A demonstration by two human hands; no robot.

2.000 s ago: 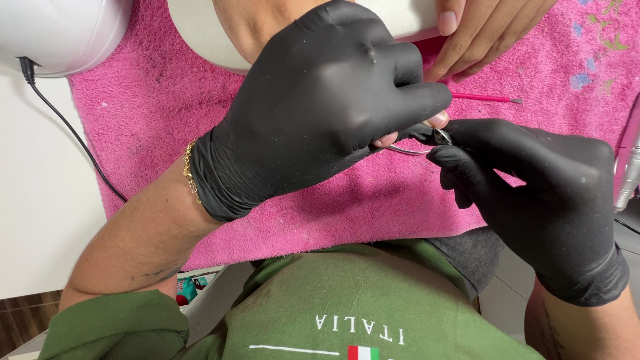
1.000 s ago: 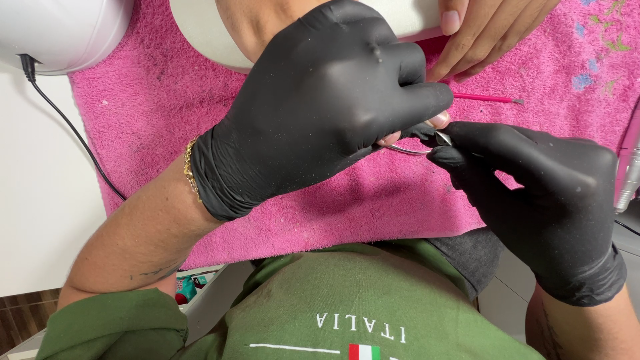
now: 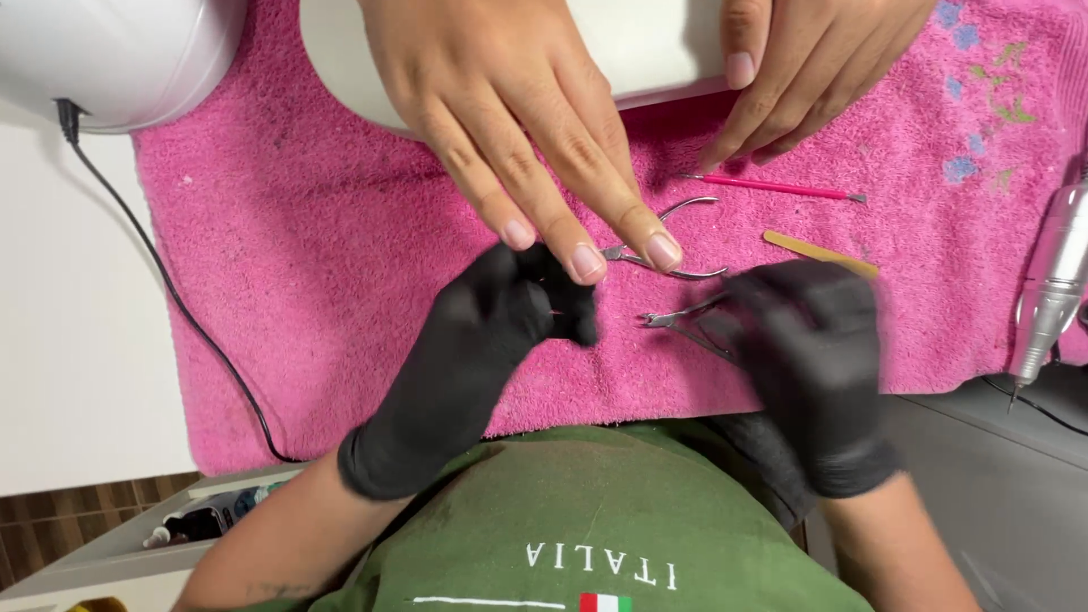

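My left hand (image 3: 476, 357), in a black glove, is below the fingertips of another person's hand (image 3: 527, 144); its fingers are bent and partly blurred, and whether it touches them is unclear. My right hand (image 3: 807, 365), also gloved and blurred by motion, holds metal cuticle nippers (image 3: 667, 320) with the jaws pointing left. A second pair of metal nippers (image 3: 697, 274) lies on the pink towel (image 3: 280, 297), partly hidden under the person's fingers. The person's other hand (image 3: 807, 76) rests at the upper right.
A pink tool (image 3: 782, 187) and a yellow stick (image 3: 816, 252) lie on the towel. A silver nail drill handpiece (image 3: 1050, 280) is at the right edge. At the top are a white armrest (image 3: 654, 51) and a white device (image 3: 127, 59) with a black cord (image 3: 170, 280).
My left hand has moved down and left, off the person's hand, whose fingers now show spread. My right hand has moved down. The nippers on the towel and the yellow stick have come into view.
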